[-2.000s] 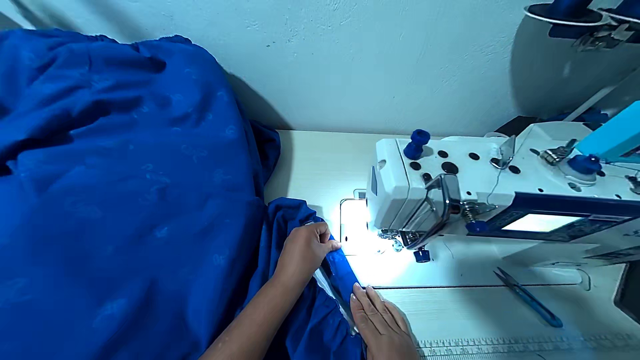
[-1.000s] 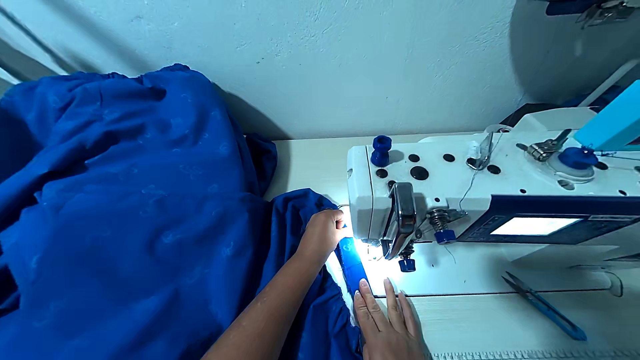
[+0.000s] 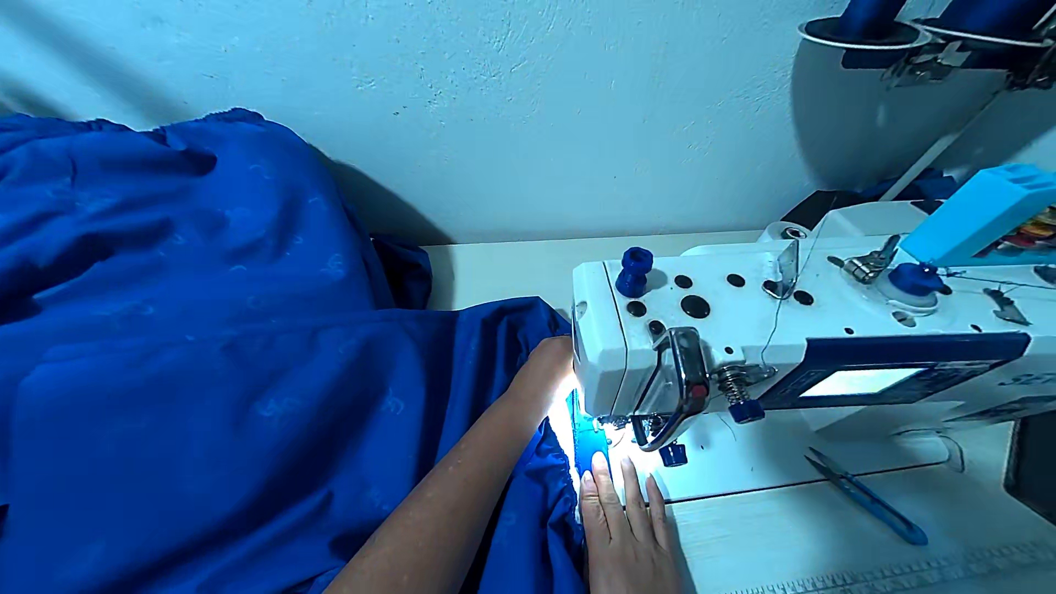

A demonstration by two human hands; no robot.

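Observation:
A large bunched blue fabric piece [image 3: 206, 396] covers the left side, and its narrow folded edge [image 3: 590, 437] runs under the lit needle area of a white industrial sewing machine [image 3: 726, 305]. My left hand [image 3: 551, 363] is on the fabric at the left of the machine head, which hides its fingertips, so its grip cannot be told. My right hand [image 3: 627, 520] lies flat, palm down, in front of the needle area, with its fingers apart and the index fingertip touching the folded edge.
Blue-handled thread snips [image 3: 874, 499] lie on the table right of my right hand. A ruler scale [image 3: 907, 573] runs along the front edge. A light blue container [image 3: 982, 214] sits on the machine, thread cones [image 3: 870, 21] stand above, and a wall [image 3: 495, 115] rises behind.
My left hand has moved away from me along the fabric edge, and its fingers have passed behind the machine head. The fabric has shifted forward with it. My right hand remains near the folded edge.

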